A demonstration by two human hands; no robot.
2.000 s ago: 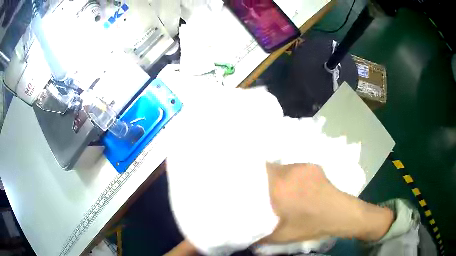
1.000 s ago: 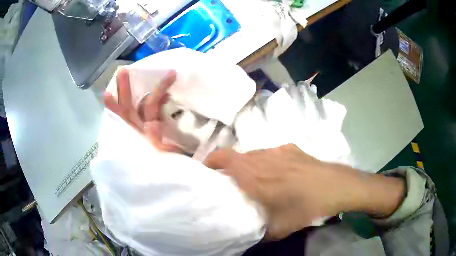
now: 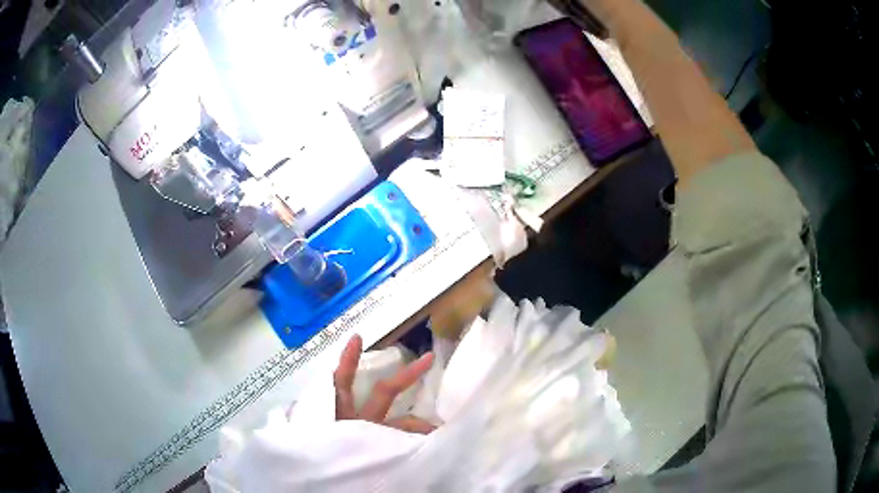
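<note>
White garment fabric (image 3: pixel 525 385) lies bunched across the bottom middle, in front of the table's edge. My left hand (image 3: pixel 381 390) is in the fabric with several fingers apart and raised; the cloth covers its palm, so its hold is unclear. My right forearm reaches up past the phone (image 3: pixel 586 91) to the top edge, where the hand is cut off. A stack of white printed labels (image 3: pixel 473 140) lies left of the phone. Green-handled thread snips (image 3: pixel 521 185) lie just below the labels, partly hidden by a white strip (image 3: pixel 509 231) hanging at the table edge.
The sewing machine (image 3: pixel 154 125) stands at upper left with its lamp lit. A clear guard (image 3: pixel 279 236) is in front of its needle area. A blue tray (image 3: pixel 361 255) sits beside it. Ruler markings (image 3: pixel 241 395) run along the table front. A pale board (image 3: pixel 651 347) is at right.
My right hand has left the fabric and the arm now reaches up to the top right. My left hand and the fabric sit lower in view. The labels and phone are now visible.
</note>
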